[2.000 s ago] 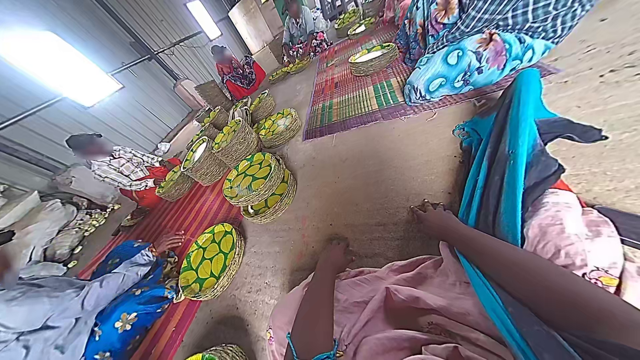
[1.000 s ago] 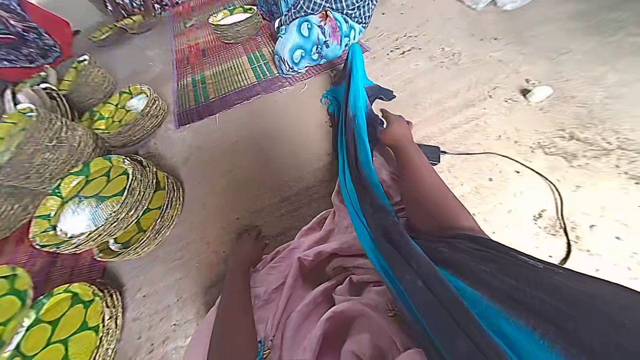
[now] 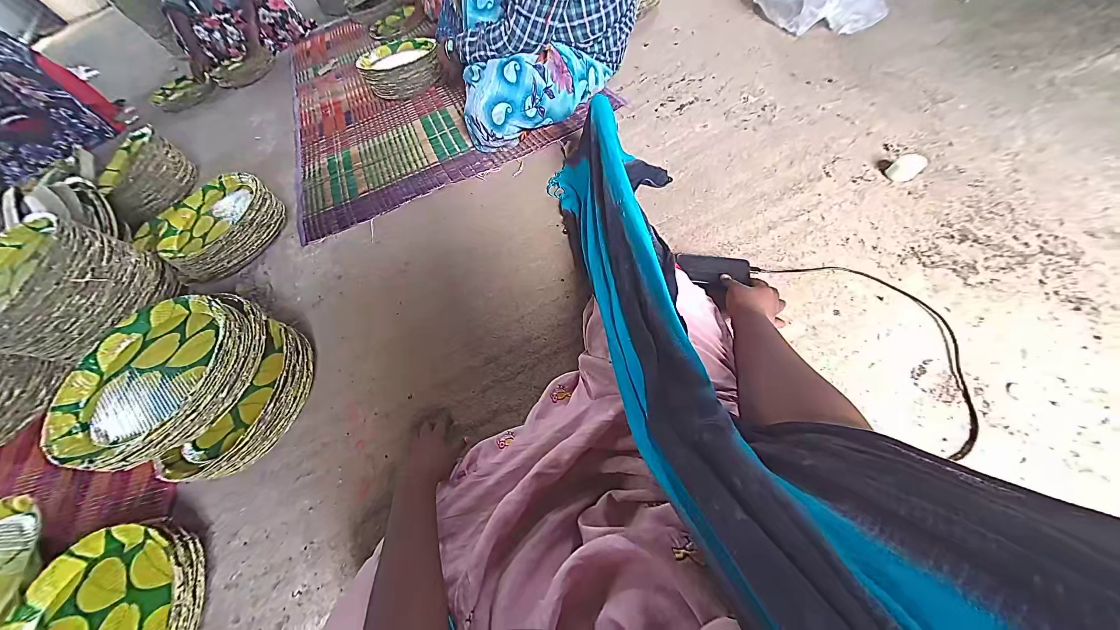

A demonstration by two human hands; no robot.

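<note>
My right hand (image 3: 754, 299) is at a black box-shaped device (image 3: 716, 269), its fingers on the device's near end; a thin black cable (image 3: 910, 297) runs from there over the ground. My left hand (image 3: 435, 448) rests on the bare floor beside the pink cloth garment (image 3: 560, 507), with nothing seen in it; its fingers are dim and blurred. Between the hands, a teal and dark grey scarf (image 3: 639, 324) lies lengthwise over the garment.
Stacks of woven baskets with green and yellow patterned linings (image 3: 166, 350) stand at left. A woven mat (image 3: 376, 157) holds another basket stack (image 3: 400, 74) near a seated person (image 3: 542, 52). A pale stone-like lump (image 3: 906, 167) and plastic (image 3: 822, 12) lie on the right.
The view has swung to the right. My right hand has left the floor in front and moved over to the black device on the right side. My left hand stays low by the garment.
</note>
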